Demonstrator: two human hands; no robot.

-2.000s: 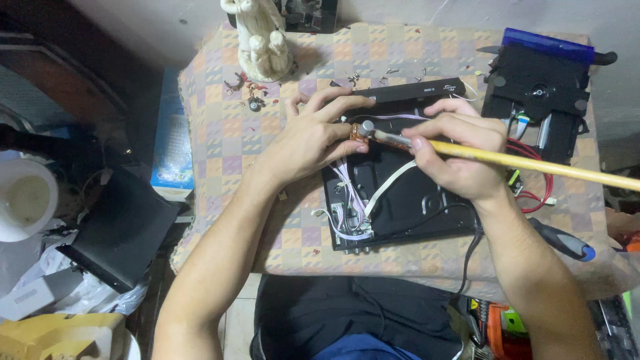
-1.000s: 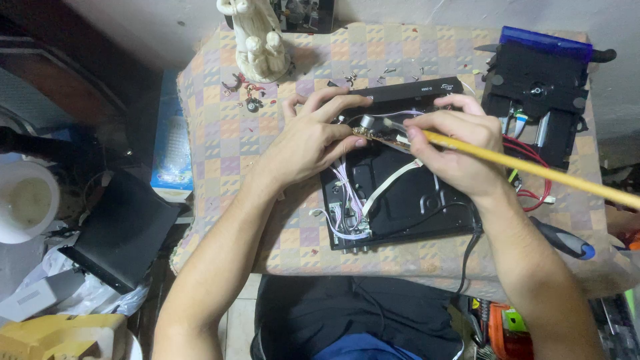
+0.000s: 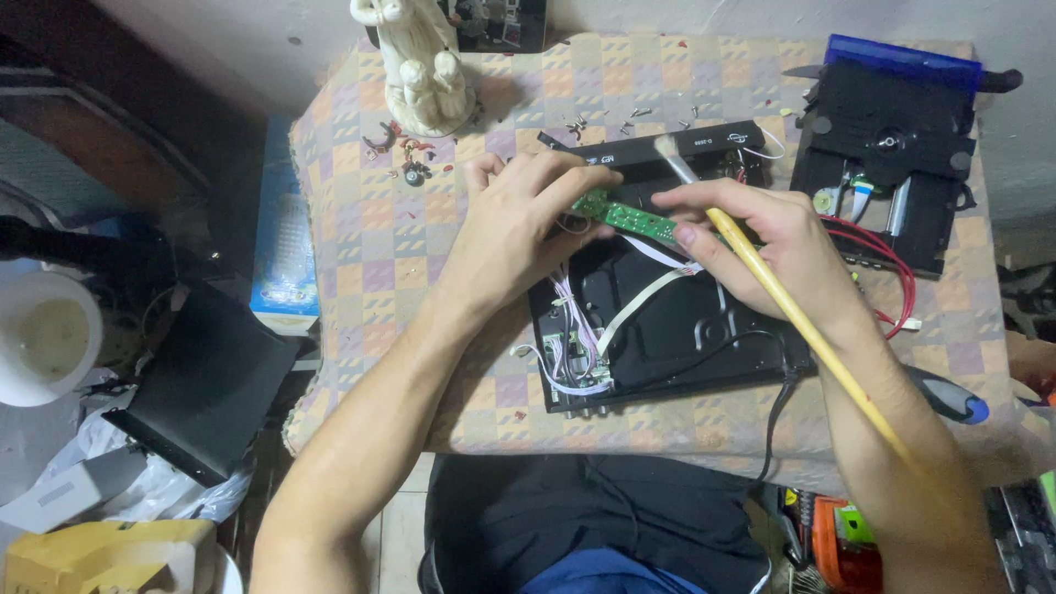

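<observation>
My left hand (image 3: 536, 219) grips the left end of a narrow green circuit board (image 3: 639, 221). The thumb of my right hand (image 3: 763, 239) touches the board's right part, while that hand holds a brush with a yellow handle (image 3: 784, 301). Its pale bristles (image 3: 665, 147) point up and left, over the front panel (image 3: 701, 142) of a black disc player's metal chassis (image 3: 660, 330). Below my left hand, white and purple wires (image 3: 569, 309) run to a small board in the chassis corner. A white flat cable (image 3: 643, 305) curves across the chassis floor.
Loose screws (image 3: 577, 124) lie behind the chassis, beside a white figurine (image 3: 425, 82). A black disc drive (image 3: 887, 140) with red wires (image 3: 907, 280) is at the right. A screwdriver handle (image 3: 949, 396) lies near my right forearm. A black cover (image 3: 206, 371) is at the left, off the table.
The circuit board now shows its green side between my hands. The brush has swung from pointing left at the part in my left hand to pointing up and left, over the front panel.
</observation>
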